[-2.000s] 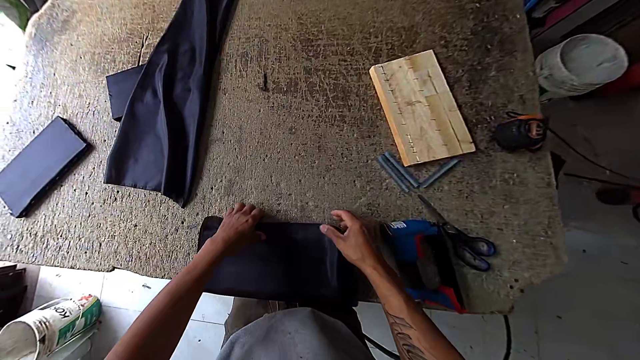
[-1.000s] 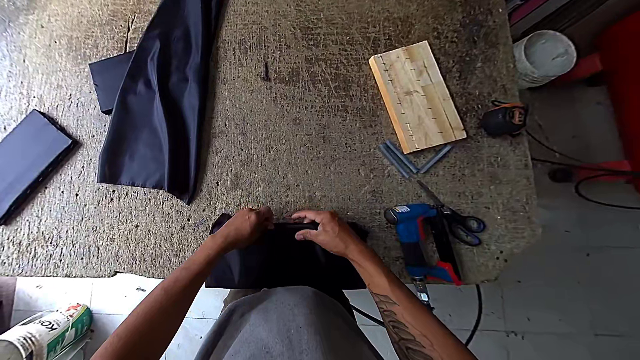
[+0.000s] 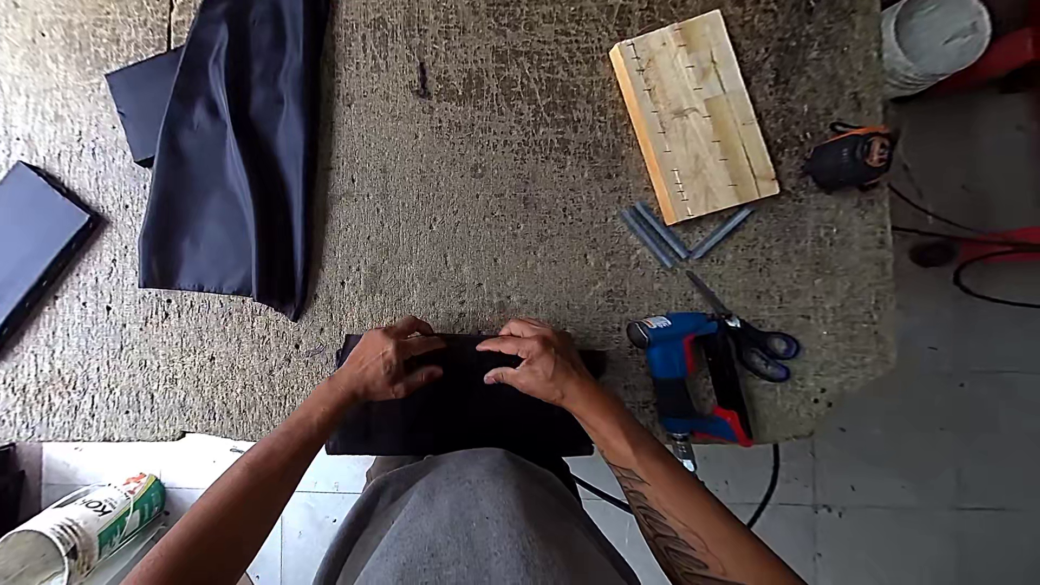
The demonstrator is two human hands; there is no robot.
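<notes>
A dark fabric piece [image 3: 463, 418] lies at the table's near edge in front of my body, its lower part reaching past the edge. My left hand [image 3: 392, 361] grips its far edge at the left, fingers curled over. My right hand [image 3: 532, 361] holds the same edge farther right, thumb and fingers pinching the cloth. What lies under the fabric is hidden. A blue and red pneumatic stapler [image 3: 691, 378] rests just right of it, touching black-handled scissors [image 3: 760, 345]. Strips of staples [image 3: 654, 236] lie beyond them, beside a wooden board [image 3: 699, 118] with staples in its face.
A long dark cloth [image 3: 231, 162] partly covers a dark panel [image 3: 140, 101] at the left, with another dark panel [image 3: 36, 236] nearer. A tape measure [image 3: 851, 156] sits at the right edge of the worn table [image 3: 455, 203]. Buckets stand off both sides; an air hose hangs below.
Two seconds ago my hands were wider apart on the fabric; they have come closer together at its far edge. The stapler, partly covered at the right then, is now fully uncovered.
</notes>
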